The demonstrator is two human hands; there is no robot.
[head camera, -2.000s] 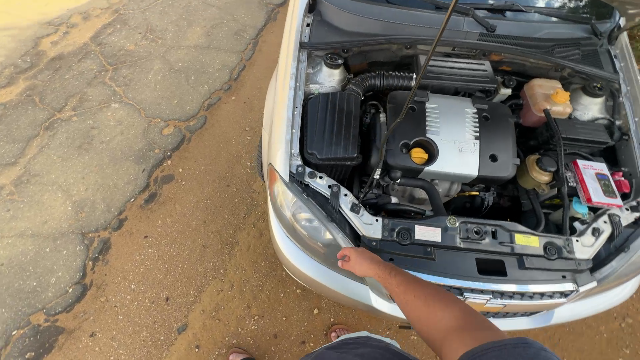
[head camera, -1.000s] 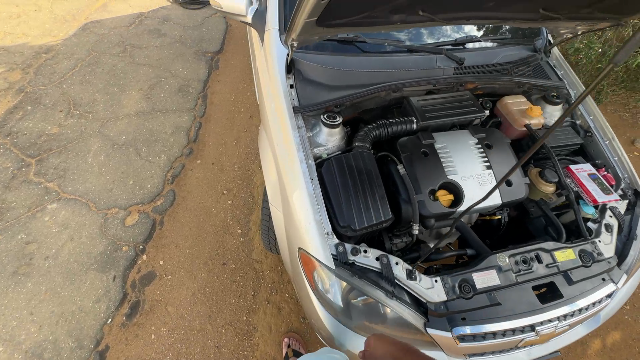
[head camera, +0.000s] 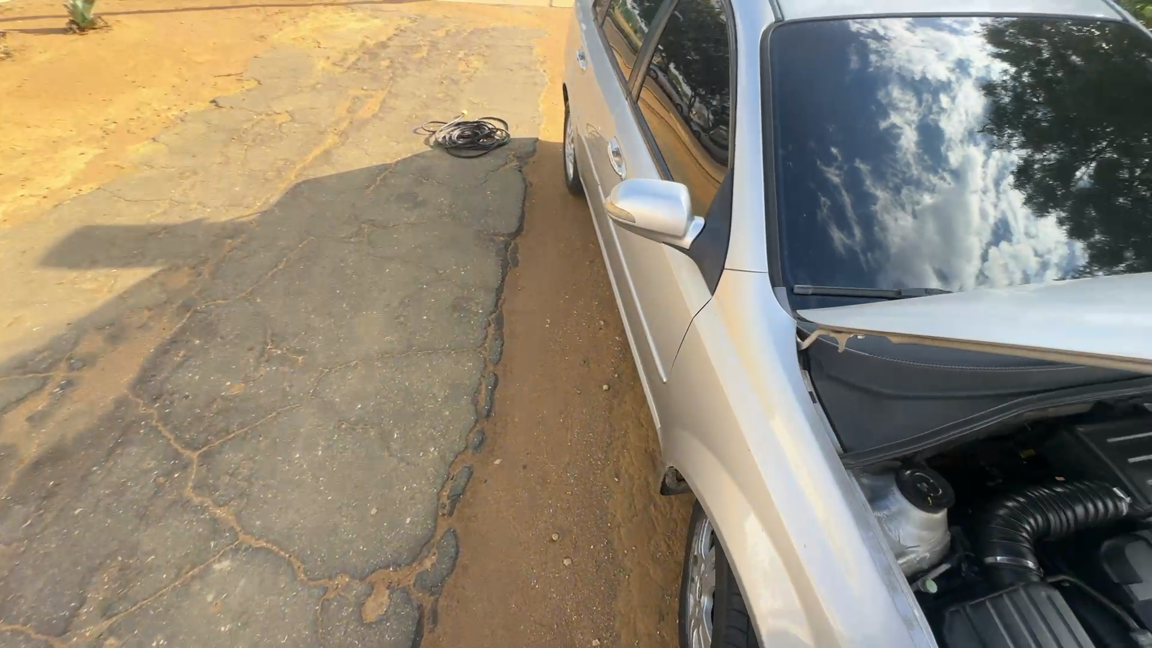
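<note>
Neither of my hands shows in the head view now. A silver car fills the right side, its raised hood point(head camera: 1008, 315) cut off by the right edge. Below the hood part of the engine bay shows, with a black ribbed air intake hose point(head camera: 1048, 517), a black air filter housing point(head camera: 1017, 621) and a strut tower point(head camera: 904, 517) with a black cap. The front fender point(head camera: 765, 459) and front wheel point(head camera: 706, 585) are at the lower middle. The windshield point(head camera: 927, 153) reflects clouds and a tree.
A side mirror point(head camera: 655, 209) juts out from the car's door. A coiled dark hose or cable point(head camera: 470, 135) lies on the cracked pavement point(head camera: 342, 423) near the rear wheel point(head camera: 571, 148). A strip of brown dirt point(head camera: 558, 432) runs between pavement and car.
The view has swung left and up along the car's side. The hand that was at the headlight two seconds ago is out of view.
</note>
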